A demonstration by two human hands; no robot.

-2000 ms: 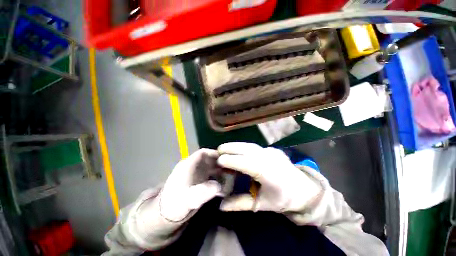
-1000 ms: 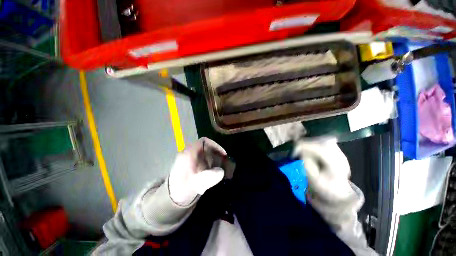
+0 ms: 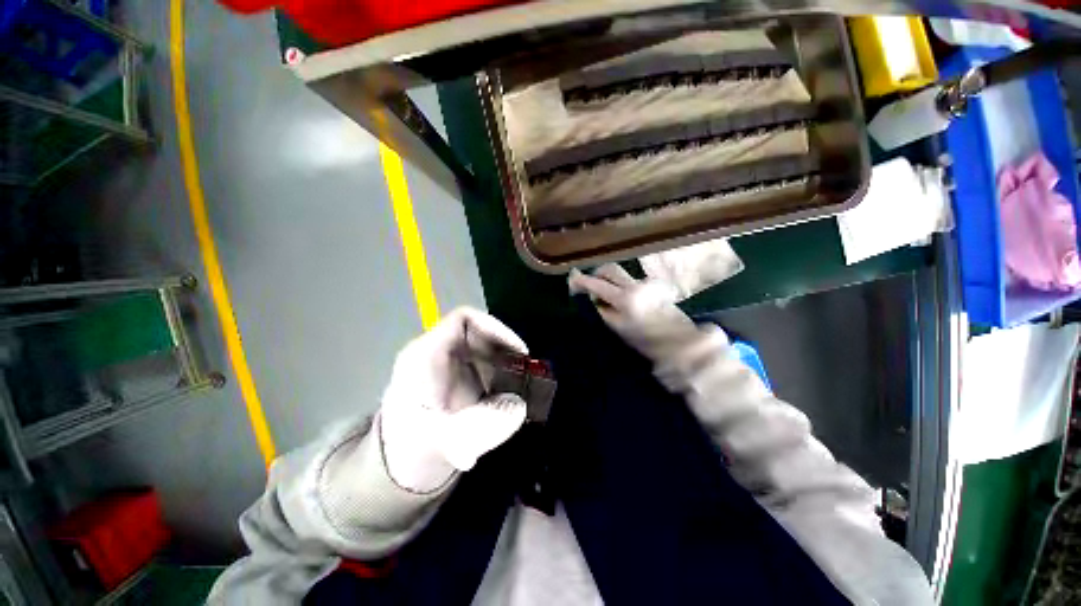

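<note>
My left hand [image 3: 448, 391], in a white glove, holds a small dark transformer [image 3: 525, 385] above my lap, gripped between thumb and fingers, with a reddish-copper strip at its upper side. My right hand [image 3: 619, 298], also gloved, is just below the front edge of the steel tray [image 3: 699, 246], beside a white paper [image 3: 699, 270] on the green bench. I cannot tell whether it holds anything. The tray has a pale lining and three rows of dark parts [image 3: 676, 148].
A red bin [image 3: 391, 17] sits on a shelf above the bench. Right of the tray are a yellow box [image 3: 891, 55], white paper [image 3: 887, 216] and a blue tray [image 3: 982, 213] with pink cloth [image 3: 1038, 225]. A blue stool [image 3: 752, 365] shows partly below.
My right hand first left my left hand, moving right, then came back left and up to the tray's front edge. My left hand stays above my lap; the part in it now shows clearly.
</note>
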